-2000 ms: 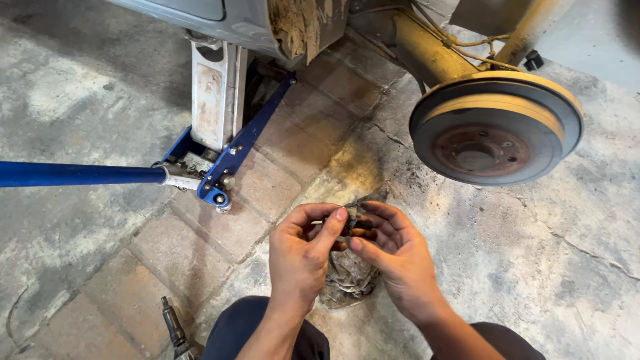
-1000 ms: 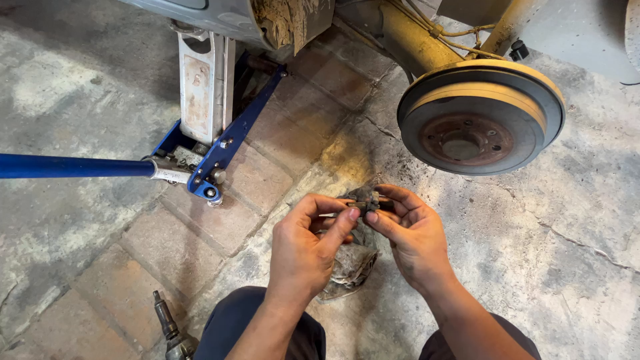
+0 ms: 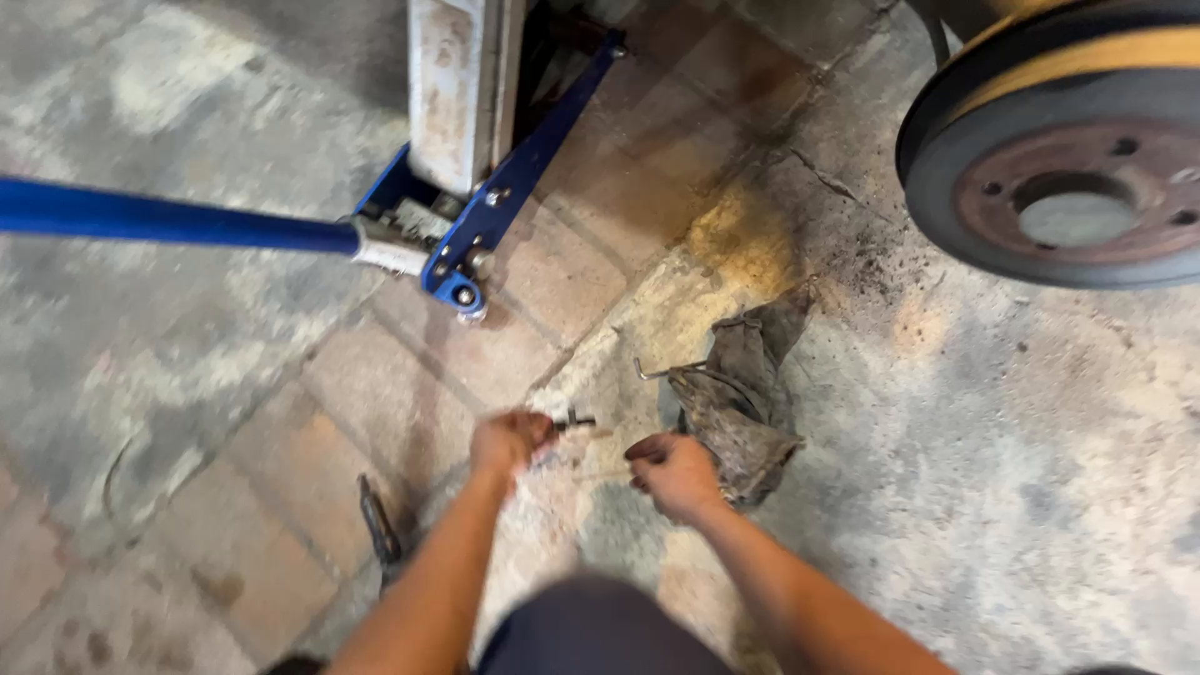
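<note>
My left hand (image 3: 509, 448) is closed around a small dark metal part (image 3: 574, 420), whose crossed end sticks out to the right from its fingertips. To the right, my right hand (image 3: 675, 472) has its fingers curled inward; blur hides whether something small is between them. It is beside a dirty, crumpled grey rag (image 3: 741, 412) on the floor. A thin bent metal rod (image 3: 667, 370) pokes out from the rag's left side, above both hands.
A blue floor jack (image 3: 469, 244) with a long blue handle (image 3: 178, 217) stands at upper left. The brake disc (image 3: 1059, 178) hangs at upper right. A dark tool (image 3: 377, 525) lies on the brick paving beside my left forearm.
My hands, together over the rag before, are now apart and the rag shows more fully. The small part now sticks out of my left hand. The view has shifted toward the floor.
</note>
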